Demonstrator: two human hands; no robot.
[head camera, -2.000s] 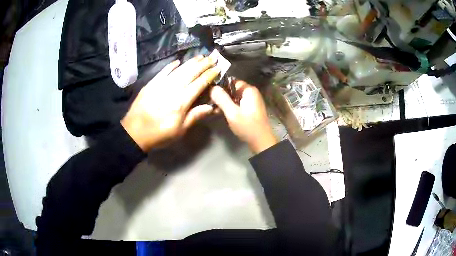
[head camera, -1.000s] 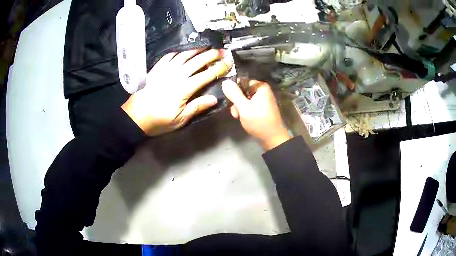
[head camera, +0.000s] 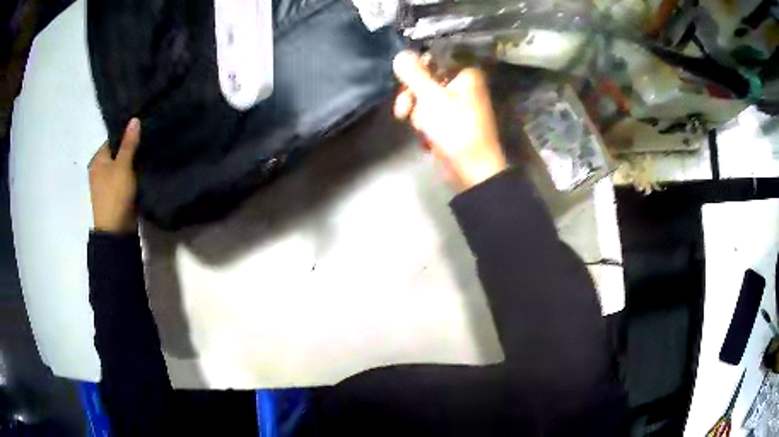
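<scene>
The black bag body (head camera: 333, 68) lies on the white table at the upper left, its lower edge running slantwise. My left hand (head camera: 115, 175) grips the bag's left edge, thumb on top and fingers partly hidden. My right hand (head camera: 453, 111) is at the bag's right corner by the cylinder arm (head camera: 478, 19). Its fingers are bent, and a bit of red shows under the palm, perhaps the thread snips; the grip is blurred. The white lamp head (head camera: 244, 51) hangs over the bag. A small white piece (head camera: 376, 10) shows at the bag's top edge.
An open packet of printed white pieces (head camera: 564, 145) sits right of my right hand. The sewing machine (head camera: 666, 77) fills the upper right. A side table (head camera: 726, 247) at the right holds a black bar (head camera: 742, 317) and scissors (head camera: 723, 420). Blue plastic (head camera: 282, 413) shows below the white table (head camera: 342, 282).
My left hand has moved from the seam by the needle to the bag's left edge. More of the bag's surface shows. My right hand has moved slightly up and right. The view has shifted.
</scene>
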